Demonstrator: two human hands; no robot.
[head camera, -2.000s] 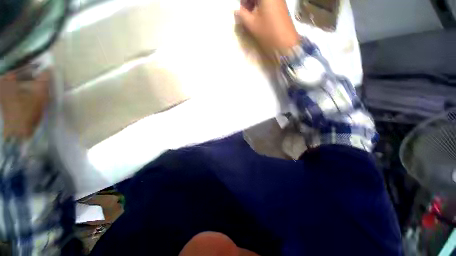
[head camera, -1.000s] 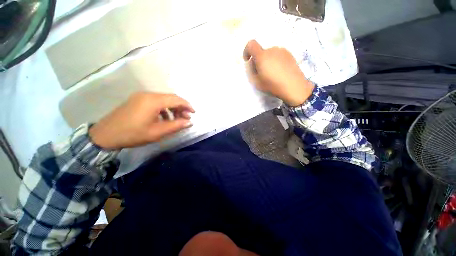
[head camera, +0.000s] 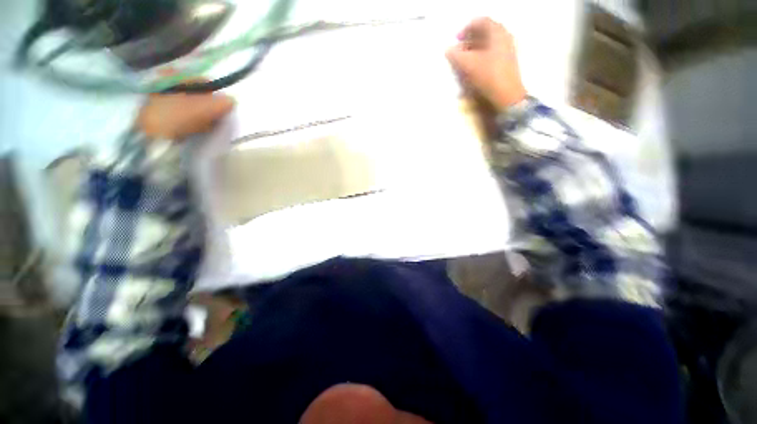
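A khaki cloth strip (head camera: 286, 174) lies in front of me on the white cover, pale and overexposed towards its right end. Dark edge lines of other pieces show above it. My left hand (head camera: 187, 114) is blurred at the upper left, beside the left edge of a white sheet (head camera: 415, 224); its fingertips are unclear behind a hose. My right hand (head camera: 490, 62) is at the upper right with fingers curled, closed at the sheet's right edge. The dark iron (head camera: 158, 29) stands at the upper left, beyond my left hand.
A pale green hose (head camera: 91, 83) and black cord loop around the iron. A brown slotted metal plate (head camera: 608, 66) lies at the upper right. A fan guard (head camera: 740, 373) is cut off at the lower right. Scraps lie below the table's left side.
The view has shifted left. My left hand has moved off the near strip to the sheet's left side, by the hose. My right hand remains at the right side, fingers curled.
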